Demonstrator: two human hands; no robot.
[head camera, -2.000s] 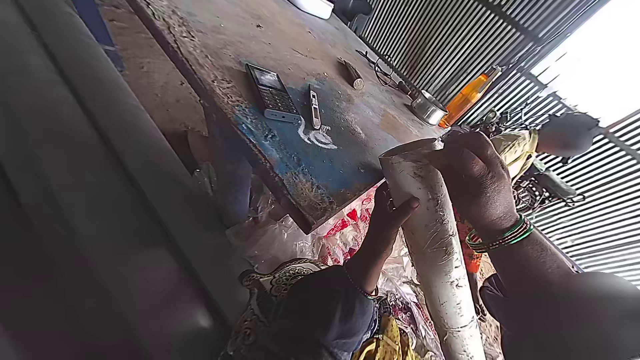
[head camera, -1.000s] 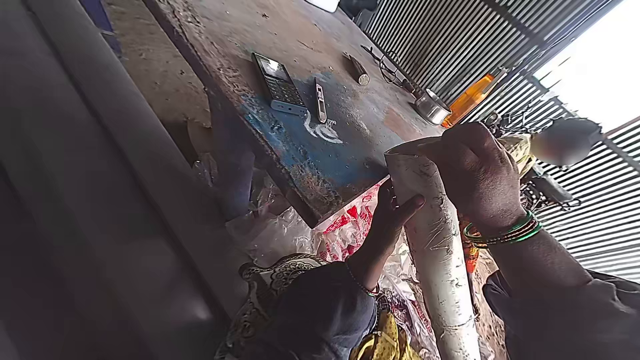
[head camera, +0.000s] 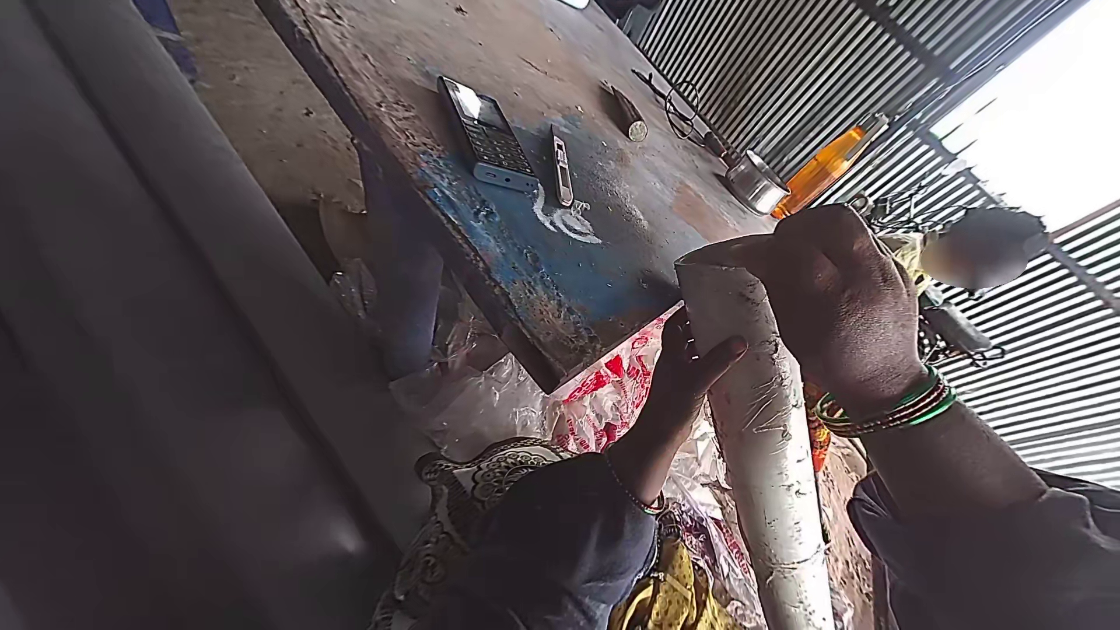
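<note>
A long, scuffed whitish tube (head camera: 770, 455) stands beside the corner of a worn wooden table (head camera: 525, 289), its upper end near the tabletop. My left hand (head camera: 691, 367) wraps round the tube just below that end, thumb across the front. My right hand (head camera: 831, 297), with green and dark bangles at the wrist, is closed at the tube's upper rim, its fingertips reaching over the opening. Whether it holds something small there is hidden. On the table lie a keypad phone (head camera: 490, 136) and a small slim metal tool (head camera: 562, 166), near a white smear.
Farther along the table are a short dark cylindrical piece (head camera: 628, 114), a steel cup (head camera: 754, 182) and an orange bottle (head camera: 818, 171). Clear and red-printed plastic bags (head camera: 612, 385) lie below the table corner. Another person (head camera: 980, 249) is beyond, by a corrugated wall.
My right hand has shifted at the tube's upper end, and its fingers now cover more of the rim than two seconds ago. My left hand keeps its hold on the tube.
</note>
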